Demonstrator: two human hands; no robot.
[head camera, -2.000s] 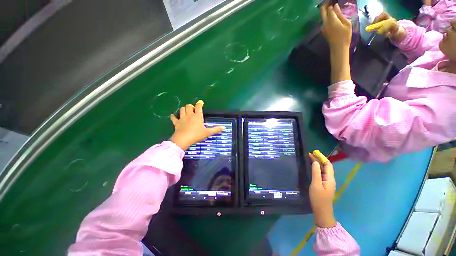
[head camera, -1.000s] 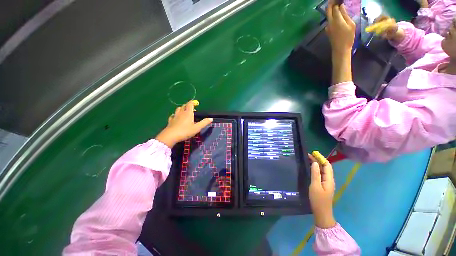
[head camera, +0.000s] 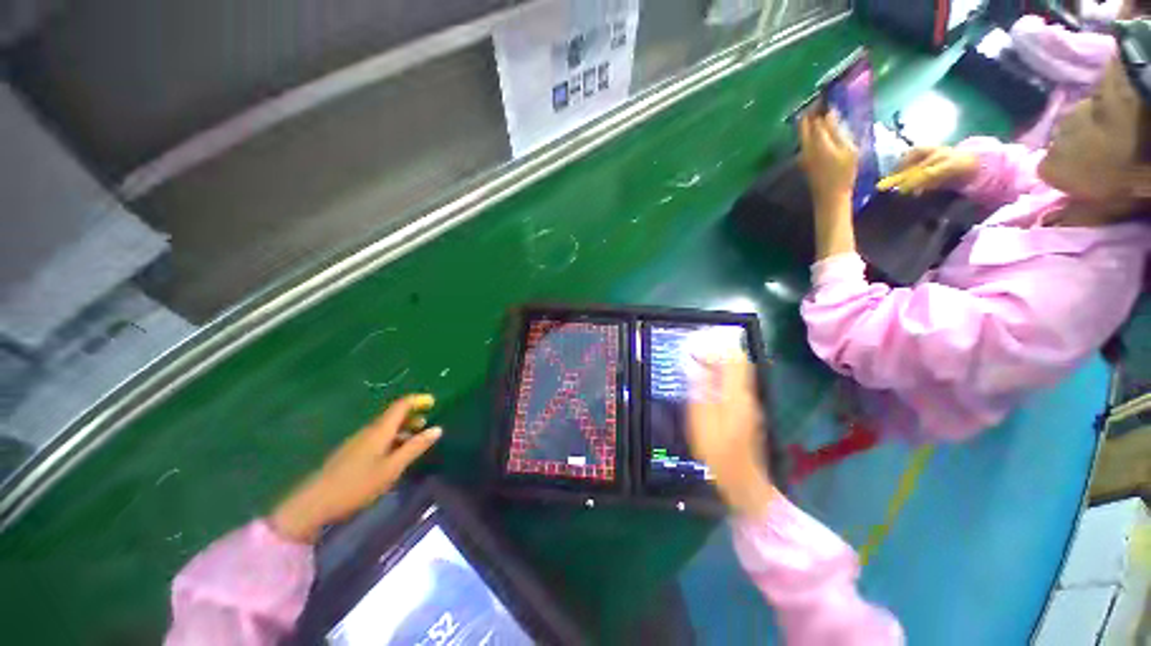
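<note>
A black tray (head camera: 631, 406) with two tablets lies on the green bench in front of me. Its left tablet (head camera: 564, 401) shows the touch test screen, red boxes round the edge and in crossing diagonals. Its right tablet (head camera: 666, 442) shows the test menu on a dark screen. My right hand (head camera: 728, 410) is blurred over the right tablet and hides part of it; I cannot tell if it touches. My left hand (head camera: 372, 457) is left of the tray, above the bench, with nothing in it, fingers apart and yellow cots on fingertips. Another tablet (head camera: 436, 603), lit pale, lies in a black frame at the bottom edge.
A coworker in a pink striped smock (head camera: 978, 303) sits at the right, holding up a lit tablet (head camera: 858, 120) over black trays. The metal edge rail (head camera: 366, 259) and a posted paper (head camera: 568, 70) are behind the bench (head camera: 492, 271). White boxes (head camera: 1088, 593) stand at the lower right.
The view has shifted, bringing the pale-lit tablet into sight. My left hand has left the left tablet, towards the lower left. My right hand has moved from the tray's right side over the right tablet.
</note>
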